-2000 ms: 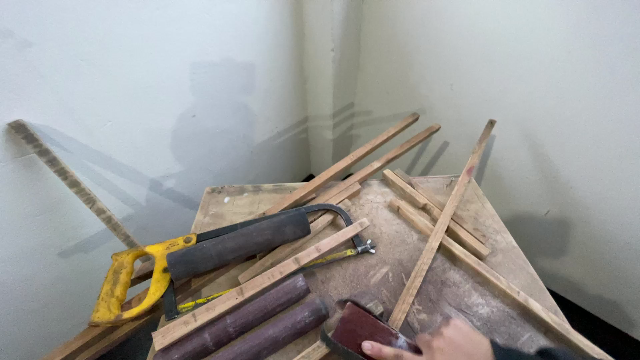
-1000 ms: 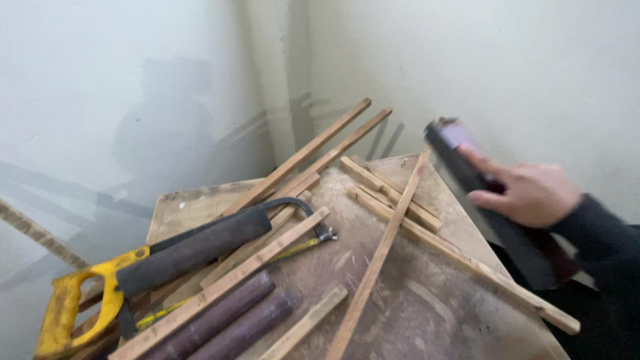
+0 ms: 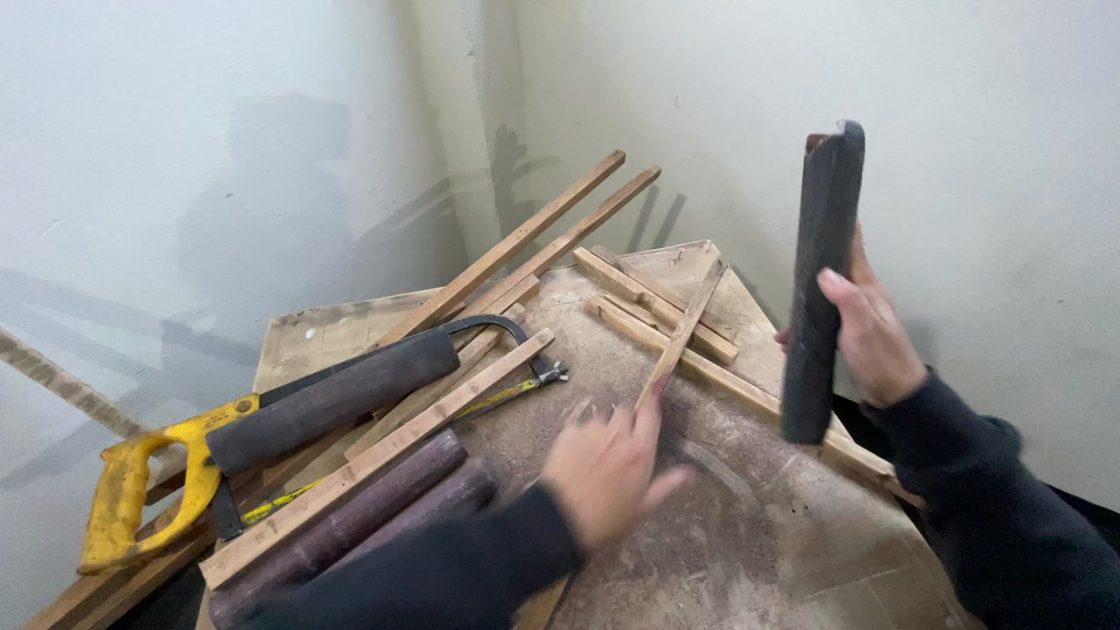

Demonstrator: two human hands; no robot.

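My right hand (image 3: 875, 337) grips a long dark piece that looks like folded or rolled abrasive sheet (image 3: 818, 297), held nearly upright above the table's right edge. Over the middle of the table, my left hand (image 3: 608, 464) is spread, its thumb apart. Its fingertips are at a thin wooden strip (image 3: 687, 328), which slants across other wood; whether they touch it is blurred. Left of that hand lies a square wooden stick (image 3: 385, 455) beside two purplish-brown rolls (image 3: 350, 525), partly hidden by my left sleeve.
A hacksaw with a yellow handle (image 3: 131, 499) lies at the left, a dark grey roll (image 3: 337, 398) along its frame. Two long sticks (image 3: 534, 227) jut past the table's back edge (image 3: 350, 308). Several short wooden pieces (image 3: 656, 302) lie at the back right. Walls meet behind the table.
My left hand has come into view over the thin strip. My right hand has lifted the dark piece from the table's near edge, out to the right, and now holds it more upright.
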